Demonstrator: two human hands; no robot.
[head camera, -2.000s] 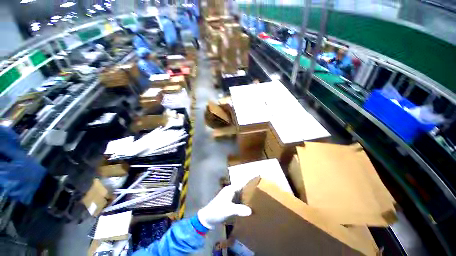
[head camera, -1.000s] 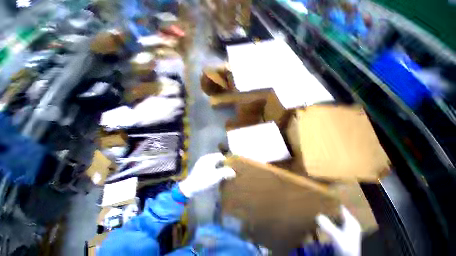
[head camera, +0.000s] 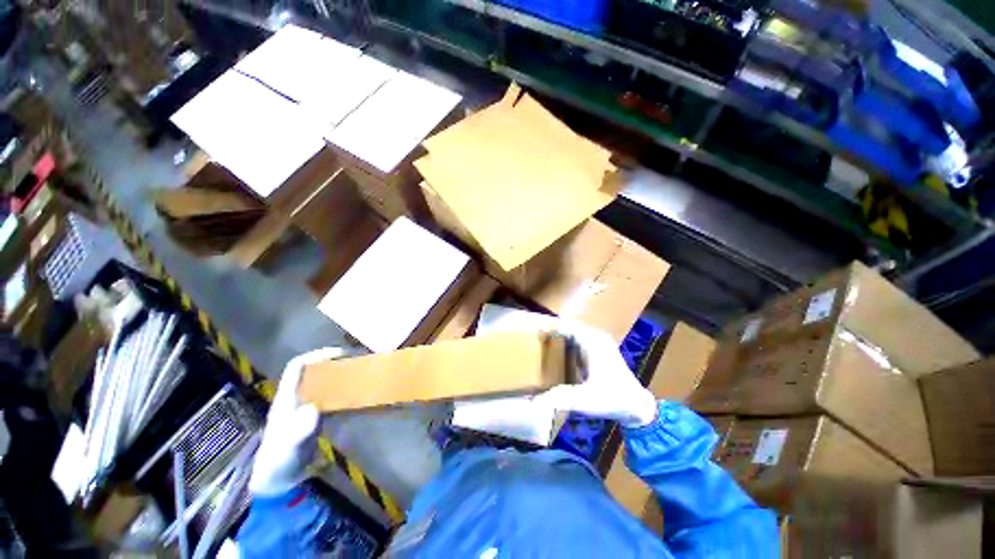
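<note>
A flat brown carton (head camera: 431, 373), seen edge-on as a long narrow strip, is held level in front of my body. My left hand (head camera: 286, 431), in a white glove, grips its left end. My right hand (head camera: 606, 377), also gloved in white, grips its right end. Just beyond it stands a white-faced box (head camera: 395, 284). Behind that is a block of white-faced boxes (head camera: 273, 104). Loose brown board (head camera: 518, 180) lies on top of a large brown carton near the middle. The far side of the held carton is hidden.
Labelled shipping cartons (head camera: 780, 349) stand at the right. A taped carton (head camera: 600, 273) is beside the loose board. Folded cardboard (head camera: 207, 204) lies on the floor at left. Black crates with white strips (head camera: 136, 377) stand beyond the yellow-black tape (head camera: 235, 355). The assembly line runs along the back.
The view has turned to the right, bringing the labelled cartons into sight. The held brown piece has gone from a broad slanted face to a narrow level edge between both hands.
</note>
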